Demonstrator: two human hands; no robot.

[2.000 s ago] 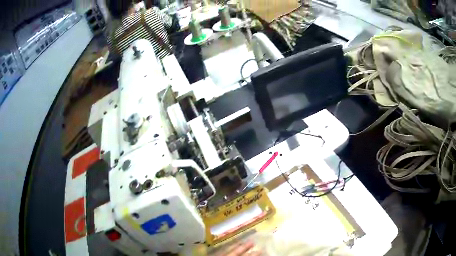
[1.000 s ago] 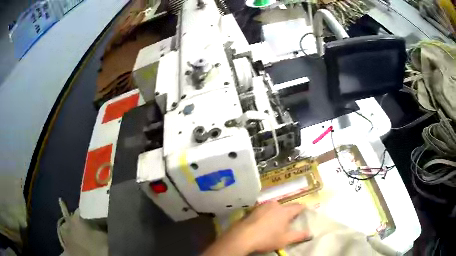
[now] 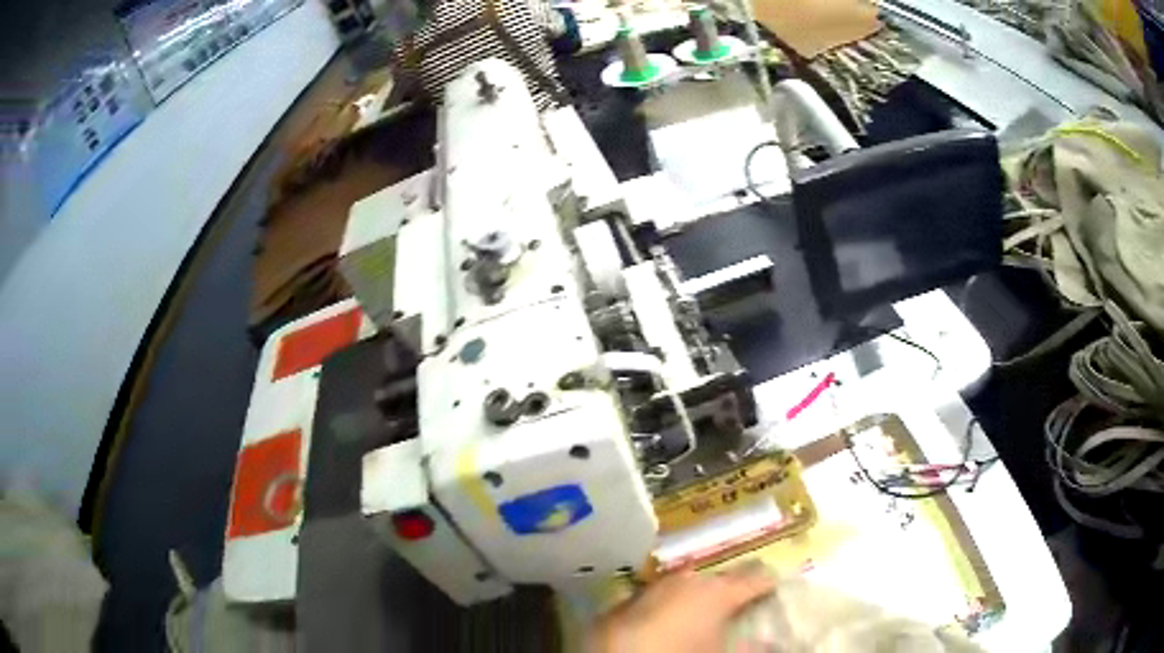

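My left hand (image 3: 683, 615) is at the bottom centre, blurred and partly cut off by the lower edge. Its fingers point right and touch the edge of a beige cloth (image 3: 830, 619); whether they grip it is unclear. The hand is just below the amber clamp frame (image 3: 738, 510), which has handwriting and a slot window. The white template plate (image 3: 881, 549) lies right of the frame. The white sewing machine head (image 3: 536, 447) stands left of it. The needle area is mostly hidden by the head. My right hand is not in view.
A pink stick (image 3: 812, 396) and a thin black cable (image 3: 913, 485) lie behind and right of the clamp. A dark control screen (image 3: 906, 217) stands at the back. Beige straps (image 3: 1108, 415) are coiled at right. A person in stripes (image 3: 479, 51) is behind the machine.
The view swung right and down, then tilted back up a little. My left hand came further into view over the cloth below the clamp, and now sits lower in the picture.
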